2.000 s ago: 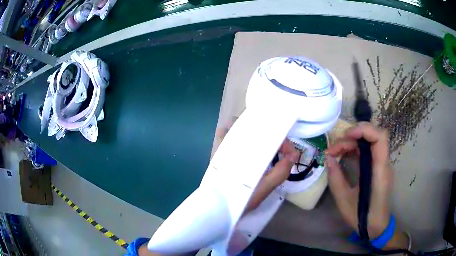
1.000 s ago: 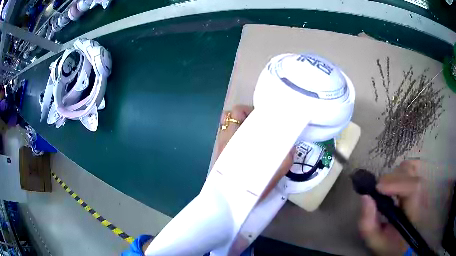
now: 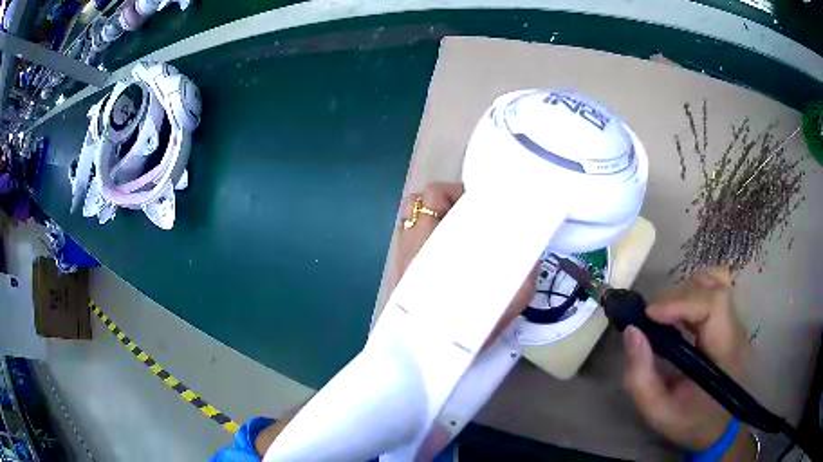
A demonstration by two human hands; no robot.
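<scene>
The white headphones (image 3: 388, 361) stand with the band rising toward me; the closed, lettered ear cup (image 3: 564, 162) hangs above the open ear cup (image 3: 568, 327). The open cup rests on the cream holding fixture (image 3: 636, 253) and shows a green circuit board (image 3: 591, 262) and dark lead wires. My right hand (image 3: 690, 361) holds the black soldering iron (image 3: 672, 345) like a pen, its tip inside the open cup by the board. My left hand (image 3: 424, 221), with a gold ring, is behind the band, mostly hidden, and holds the headphones; its fingertips are hidden.
A loose heap of thin brownish strands (image 3: 744, 207) lies right of the fixture on the beige mat (image 3: 487, 68). A green spool (image 3: 817, 131) is at the right edge. Nested white and pink headphones (image 3: 135, 149) lie at left on the green bench (image 3: 289, 180). A pale rail runs behind.
My left hand has moved from inside the open cup to around the headphones. My right hand has left the cup, tilted the iron down, and brought its tip into the cup.
</scene>
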